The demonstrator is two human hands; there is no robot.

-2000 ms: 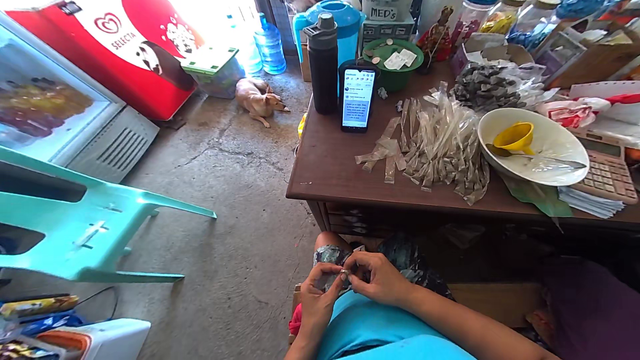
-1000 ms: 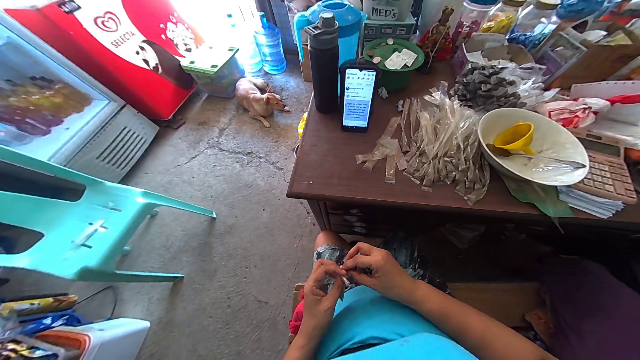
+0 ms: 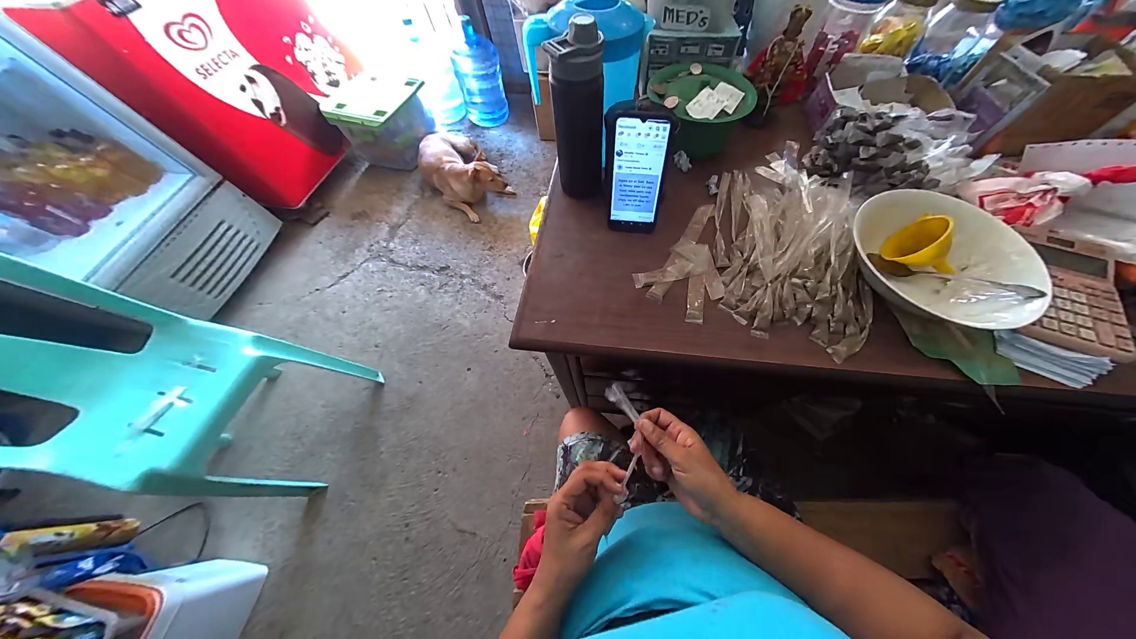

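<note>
Above my lap, my left hand [image 3: 581, 519] pinches the lower end of a narrow clear plastic sachet [image 3: 625, 404]. My right hand [image 3: 679, 457] grips the same sachet farther up, and its bunched end sticks out past the fingers. On the brown wooden table [image 3: 586, 306] in front lies a pile of long narrow plastic sachets [image 3: 781, 257] with grey-brown contents at their ends. Right of the pile, a white bowl [image 3: 1003, 306] holds a yellow funnel [image 3: 921, 241] and a metal spoon [image 3: 1003, 286].
A lit phone [image 3: 637, 173] leans by a black bottle [image 3: 577, 115]. Behind are a green basin [image 3: 701, 133] and a heap of small dark packets [image 3: 865, 155]. A calculator [image 3: 1083, 297] lies right. A turquoise plastic chair [image 3: 177, 399] and a dog [image 3: 457, 173] are on the left.
My hands were close together at a small thing before; now they are farther apart, with the narrow sachet stretched between them and showing above my right hand. The table items have not moved.
</note>
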